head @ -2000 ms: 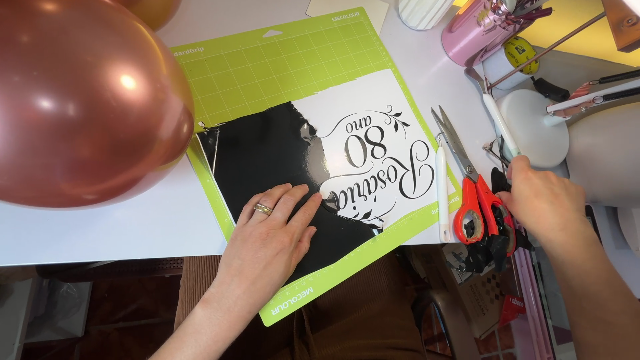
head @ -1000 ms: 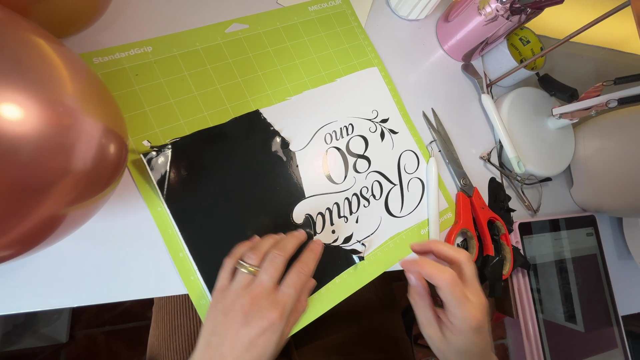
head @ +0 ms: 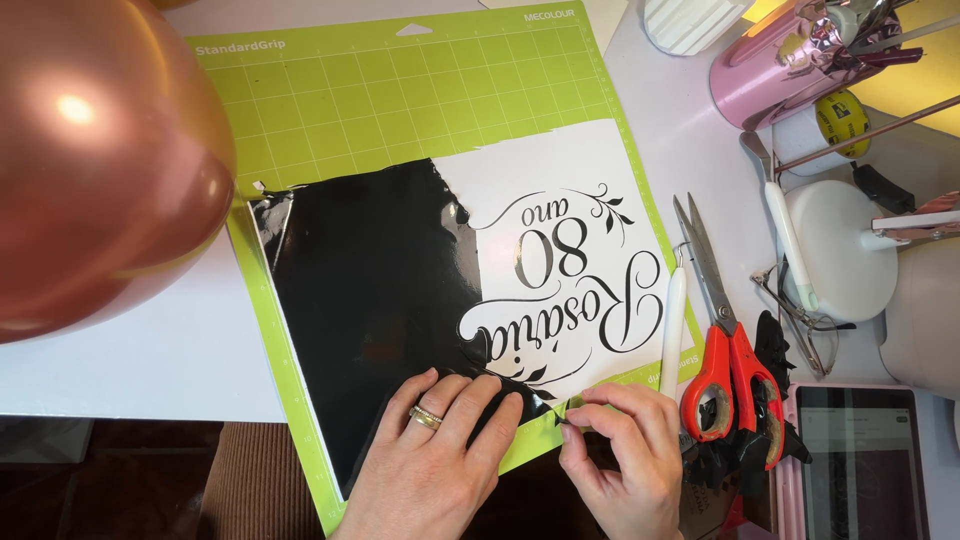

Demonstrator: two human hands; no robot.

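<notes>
Black adhesive vinyl on white backing covers part of a green cutting mat. To its right, cut black lettering and flourishes show on the white backing. My left hand, with rings on one finger, lies flat with fingers spread on the vinyl's lower edge. My right hand pinches a small black vinyl corner between thumb and index finger, at the mat's lower edge. Just above it lies a white-handled hook weeding tool. Red-handled scissors are to the right of that tool.
A large rose-coloured balloon fills the upper left. Black vinyl scraps lie by the scissors. Eyeglasses, another white-handled tool, a pink cup, a tape roll and a pink-edged tablet are at the right.
My right hand has come from the tools at the right to the vinyl's lower corner, where it now pinches a bit of vinyl. My left hand stays on the vinyl.
</notes>
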